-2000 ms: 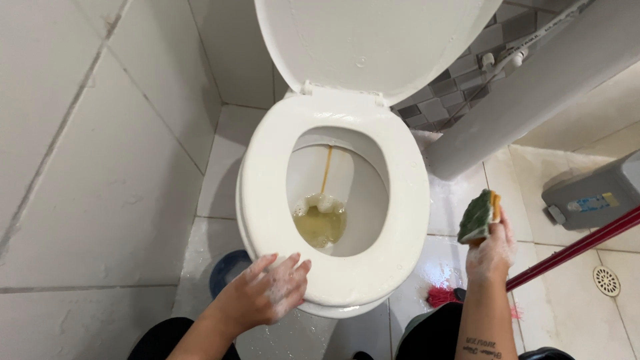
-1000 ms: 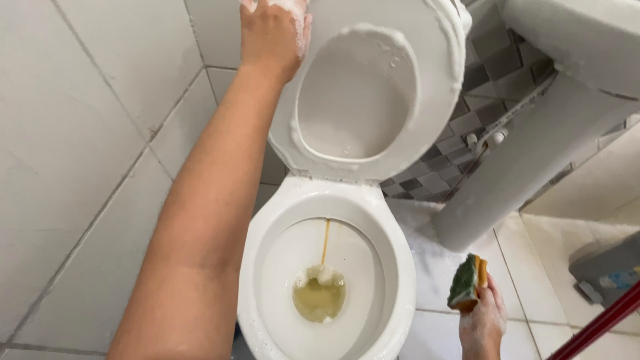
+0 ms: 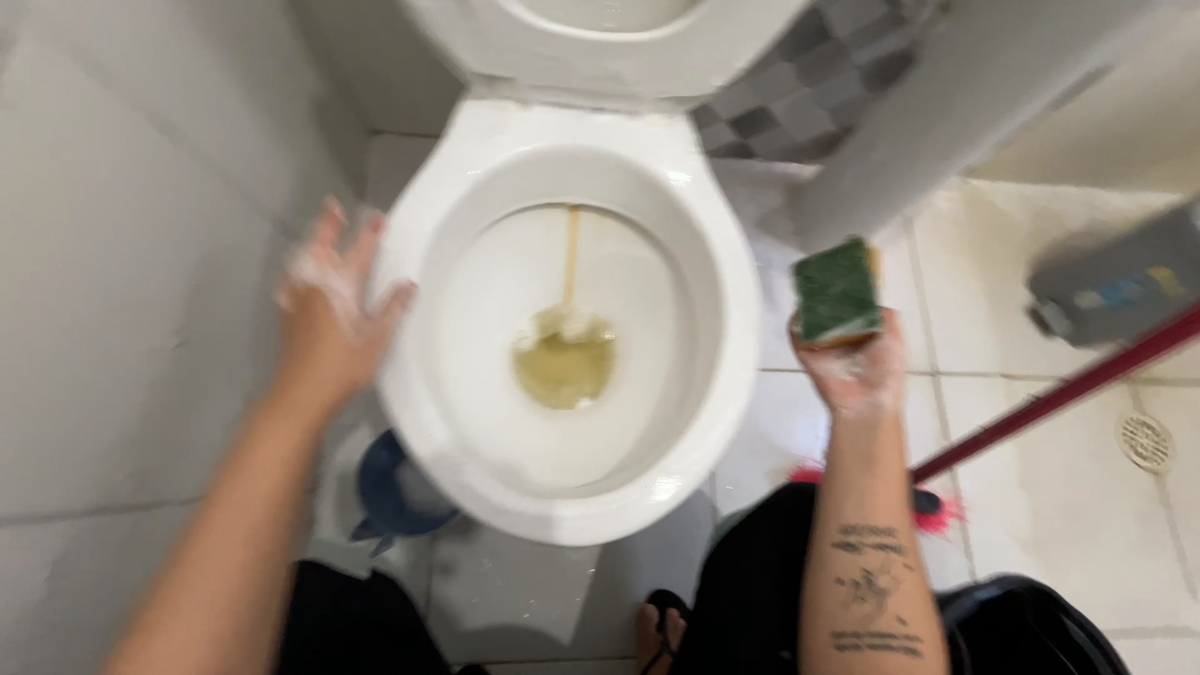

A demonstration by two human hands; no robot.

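A white toilet bowl fills the middle, its bare rim showing and yellowish water with foam at the bottom. Above it the toilet seat is raised against the lid. My left hand, wet with suds, is beside the bowl's left rim with its fingers spread and nothing in it; whether it touches the rim I cannot tell. To the right of the bowl, my right hand holds a green and yellow scouring sponge, green side up, with foam on its lower edge.
A blue basin sits on the floor at the bowl's lower left. On the right are a broom's red handle, a grey bin and a floor drain. The sink pedestal slants at upper right; a tiled wall bounds the left.
The seat, down over the bowl two seconds ago, is now up. My left hand has come down from the raised seat to the bowl's left side. The sponge remains in my right hand.
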